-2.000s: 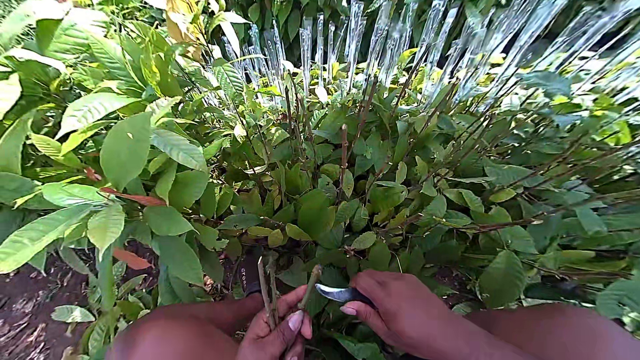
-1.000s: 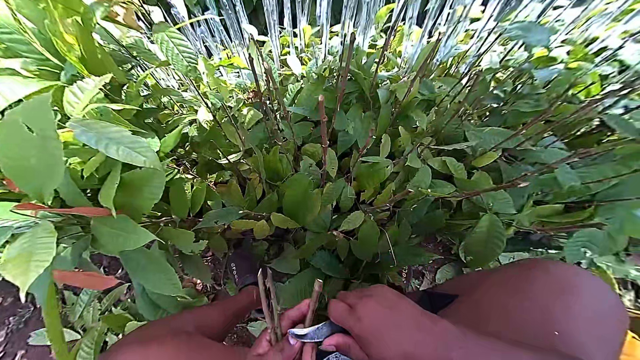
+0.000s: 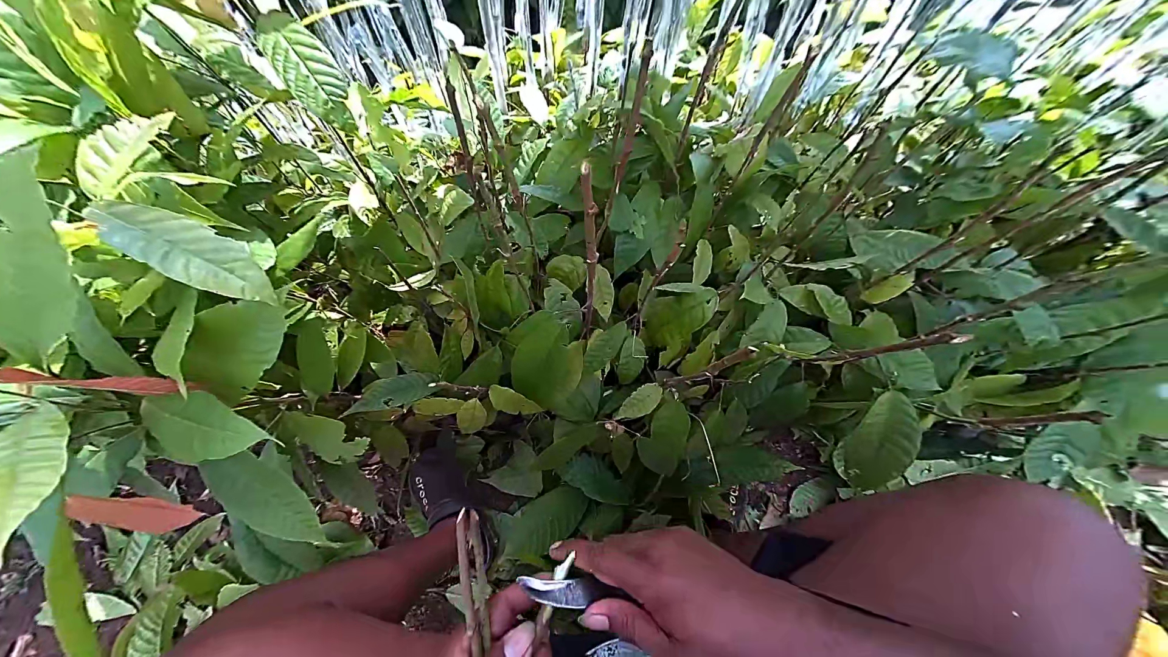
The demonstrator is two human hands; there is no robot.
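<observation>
My left hand [image 3: 513, 620] is at the bottom of the head view, closed around several thin cut stems [image 3: 472, 575]. One of them, a stem with a pale, peeled tip [image 3: 564, 566], stands a little apart to the right. My right hand [image 3: 666, 584] grips a small knife with a dark handle; its curved metal blade [image 3: 568, 591] lies across that stem just below the pale tip. The right thumb and forefinger are near the stem. Part of another metal piece [image 3: 616, 648] shows at the bottom edge, too cut off to identify.
Dense leafy seedlings [image 3: 547, 365] spread ahead, with bare cut-topped stems [image 3: 589, 237] rising among them. Clear plastic sleeves [image 3: 593, 46] cover stems at the back. Large leaves [image 3: 192, 246] reach in from the left. My knee [image 3: 985, 566] is at right, a dark shoe [image 3: 443, 484] at lower left.
The stem's tip, brown and blunt before, is now pale and tapered. My right hand has come closer to my left since the earliest frame.
</observation>
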